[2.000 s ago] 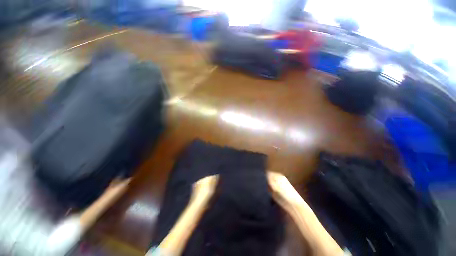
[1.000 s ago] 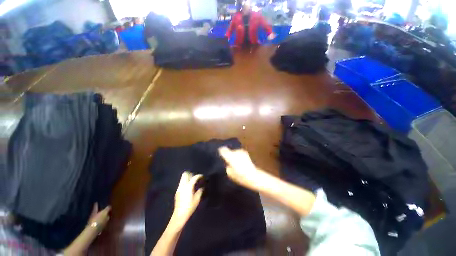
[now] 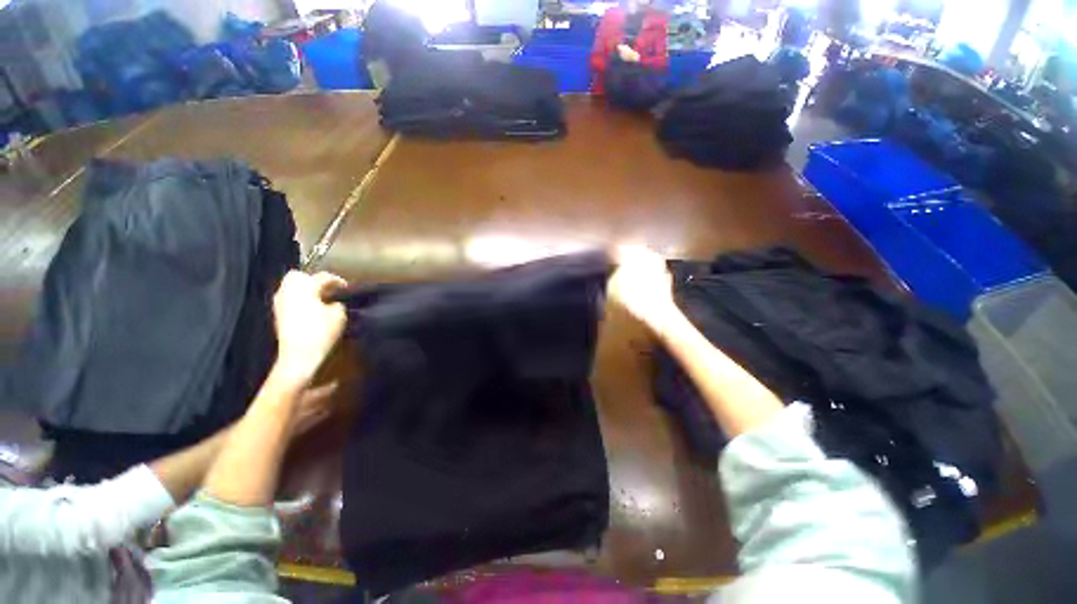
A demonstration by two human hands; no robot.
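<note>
A black garment point(image 3: 484, 309) is stretched between my hands over the neat black stack point(image 3: 472, 472) in front of me. My left hand point(image 3: 309, 319) grips its upper left corner. My right hand point(image 3: 639, 287) grips its upper right corner and is slightly blurred. The garment's top edge is raised and blurred; its lower part lies over the stack and cannot be told apart from it. The unsorted black pile point(image 3: 839, 342) lies to the right, with small white tags on its near side.
A left stack has a grey garment point(image 3: 154, 295) on top. A neighbour's forearm and hand point(image 3: 309, 407) reach in beside my left arm. Blue bins point(image 3: 880, 171) and a grey-white bin point(image 3: 1033, 342) stand right. Dark heaps and a person in red point(image 3: 630, 53) are at the far edge.
My hands have moved apart and up from the middle of the stack and now hold a garment's two top corners. The neighbour's hand has moved right, away from the left stack.
</note>
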